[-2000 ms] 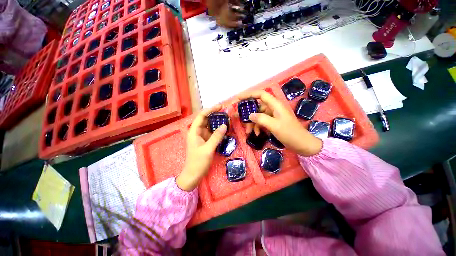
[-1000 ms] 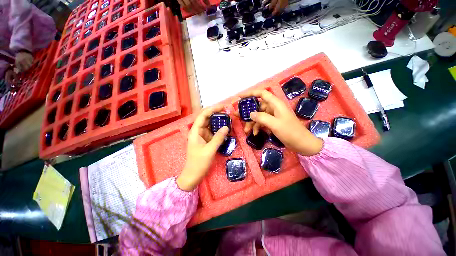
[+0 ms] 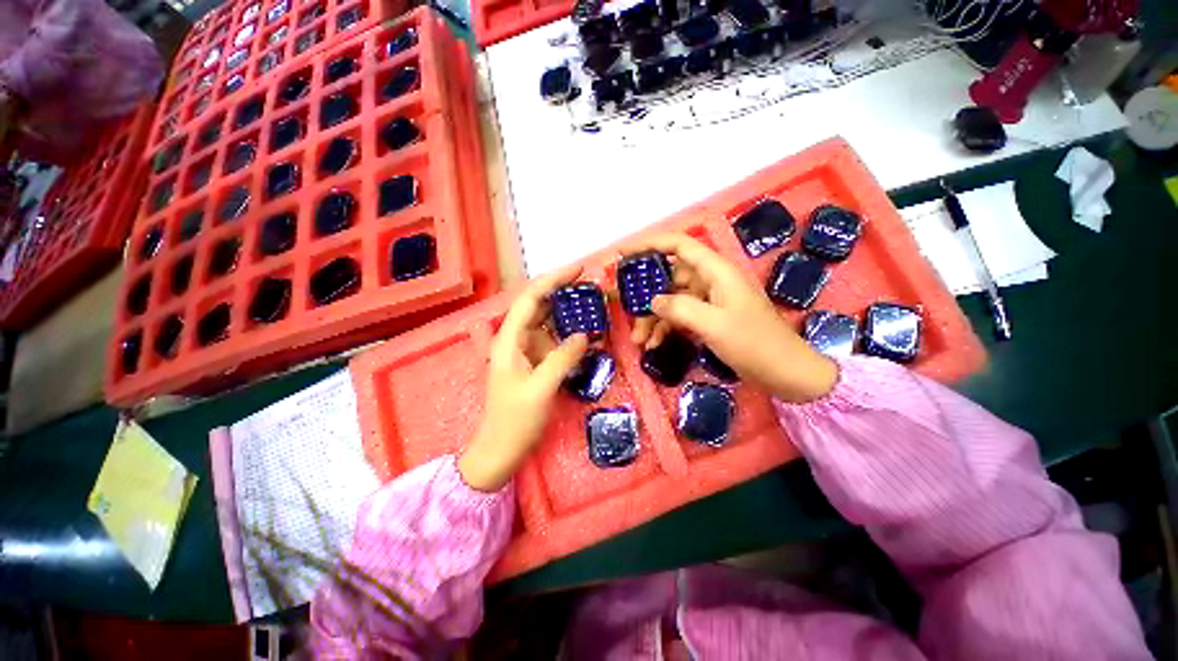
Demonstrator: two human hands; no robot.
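Observation:
My left hand (image 3: 519,387) holds a smartwatch head (image 3: 580,311) with its screen lit with an icon grid, the thumb at its lower edge. My right hand (image 3: 730,316) holds a second lit smartwatch head (image 3: 645,280), the thumb at its lower right. Both are side by side over the orange-red work tray (image 3: 426,403). Loose dark watch heads lie in the tray, such as one below my left hand (image 3: 612,437), one below my right hand (image 3: 705,413) and several in the right recess (image 3: 831,233). Some are partly hidden under my hands.
Gridded foam storage trays (image 3: 300,310) with watches stand at the left. A record sheet (image 3: 300,497) and yellow slip (image 3: 142,501) lie in front of them. A pen (image 3: 981,262) lies on white paper at right. Watches and wires (image 3: 698,58) are at the back. A pink sleeve shows upper left.
The watch in my left hand is tilted a little differently and my left thumb sits lower on it. The other people's hands at the back and left have gone from view.

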